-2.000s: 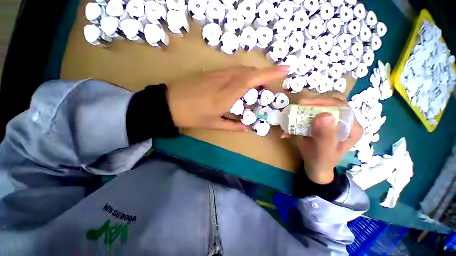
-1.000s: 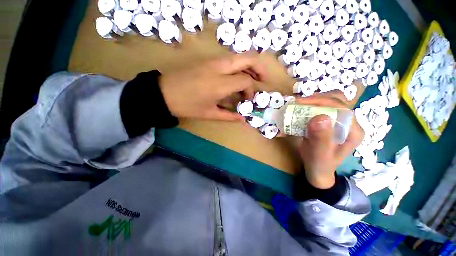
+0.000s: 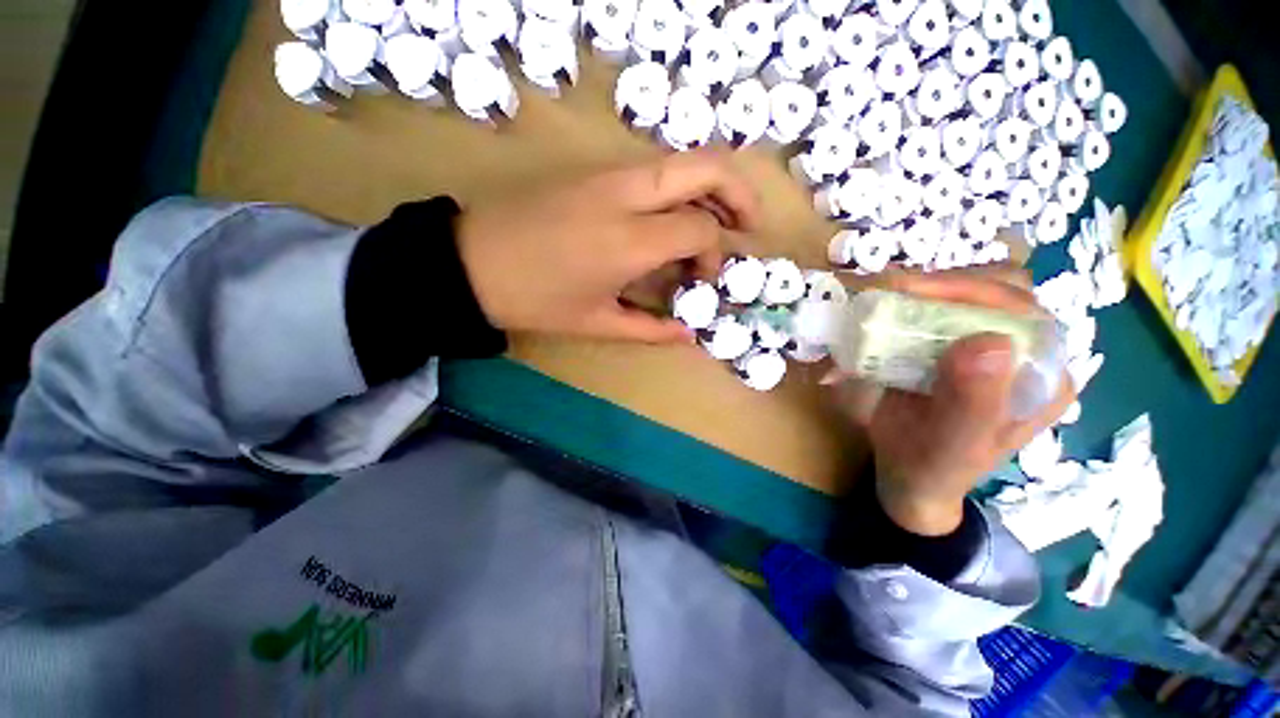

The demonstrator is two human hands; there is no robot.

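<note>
Several white cylindrical parts [image 3: 727, 337] stand in a small group on the tan cardboard [image 3: 562, 400]. My right hand [image 3: 962, 407] holds the labelled glue bottle [image 3: 905, 341] on its side. Its green tip points left over the small group; whether it touches a part is unclear. My left hand [image 3: 604, 253] is curved at the left side of the group, with thumb and fingers apart. A fingertip is close to the leftmost part; I cannot tell if it touches.
Many more cylindrical parts [image 3: 927, 146] stand in rows at the top. Loose white pads [image 3: 1101, 267] lie on the green surface at right. A crumpled white wipe [image 3: 1116, 505] lies below them. A yellow tray [image 3: 1147, 241] of white pieces is far right. Blue crates [image 3: 1032, 673] show below the bench edge.
The bottle has moved right and its tip is over the right part of the small group. My left hand has shifted slightly right since the first frame, and its index finger is now bent.
</note>
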